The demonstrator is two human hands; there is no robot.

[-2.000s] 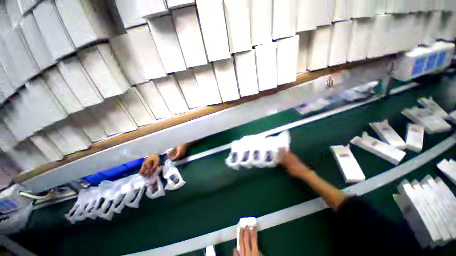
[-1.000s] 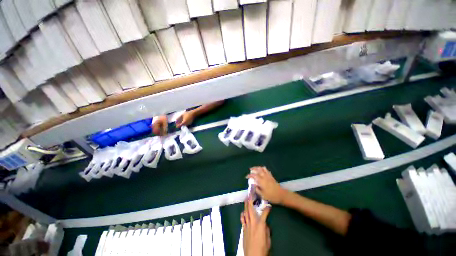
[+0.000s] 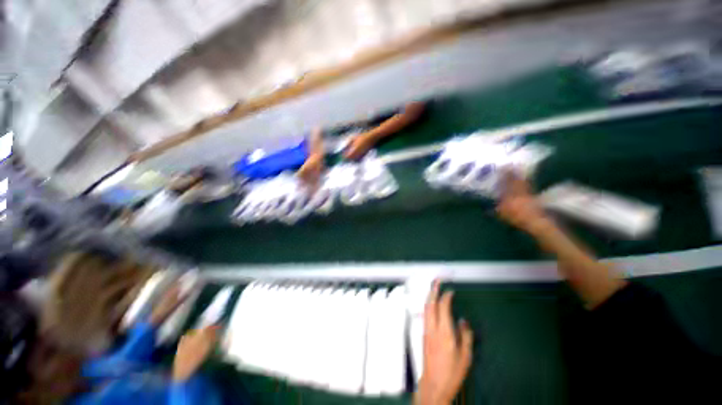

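The picture is blurred. My left hand [image 3: 445, 344] is on a white carton [image 3: 418, 316] at the right end of a row of white cartons [image 3: 305, 336], its fingers along the carton's right side. My right hand [image 3: 518, 202] reaches over the belt, its fingers on a bagged product at the right end of a slanting group of bagged products [image 3: 467, 164]. The fingertips are smeared against the bag. A loose white carton [image 3: 602, 210] lies just right of this hand.
Another person's hands [image 3: 313, 162] work at a second row of bagged products [image 3: 277, 198], by a blue bin [image 3: 273, 160]. A person in blue sleeves [image 3: 190, 391] is close at lower left. A pale rail [image 3: 507, 273] crosses the belt; a shelf edge [image 3: 317, 79] runs above.
The view has swung left. My right hand has left the carton between my hands and moved out to the bagged products. My left hand and its carton are now against the carton row.
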